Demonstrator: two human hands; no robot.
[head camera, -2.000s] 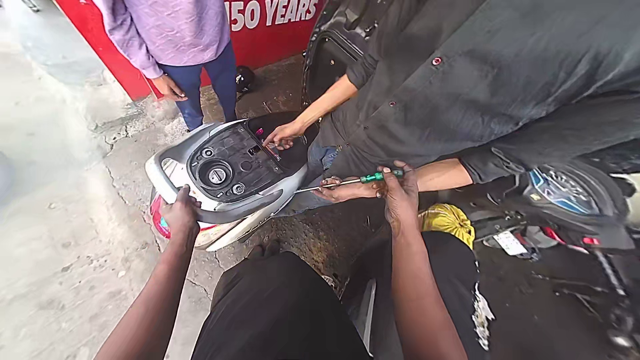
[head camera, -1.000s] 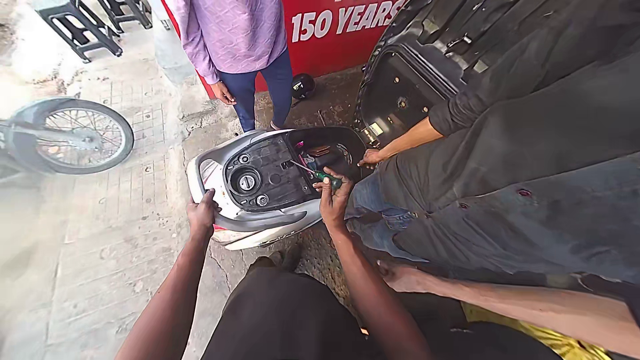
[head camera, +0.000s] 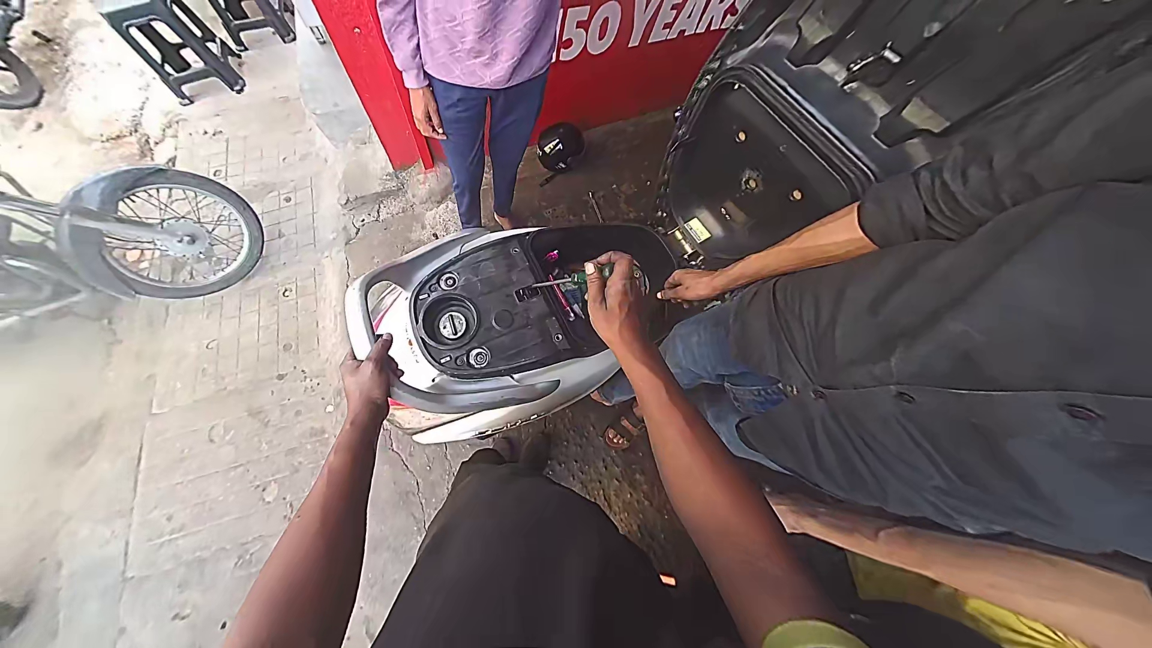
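In the head view, my left hand (head camera: 369, 373) grips the grab rail (head camera: 362, 310) at the rear of a silver scooter. My right hand (head camera: 615, 292) is closed around the green handle of a screwdriver (head camera: 551, 283), above the scooter's underseat compartment (head camera: 652, 247). The screwdriver's shaft points left, its tip at a small slot in the black plastic panel (head camera: 499, 319). That panel also surrounds the round fuel cap (head camera: 452, 325). Pink and red items lie in the compartment, partly hidden by my right hand. The raised seat (head camera: 756, 162) stands beyond it.
A co-worker in a dark shirt (head camera: 945, 333) stands at the right, one hand (head camera: 691, 286) at the compartment's edge. Another person (head camera: 490, 99) stands behind the scooter. A black helmet (head camera: 560, 147) lies near the red wall (head camera: 630, 81). A motorcycle wheel (head camera: 184, 236) and plastic stools (head camera: 175, 45) are at left.
Two seconds ago my right hand held the screwdriver beside the scooter, near the co-worker's hand; it has since moved over the open compartment. My left hand stays on the rail. The view has shifted.
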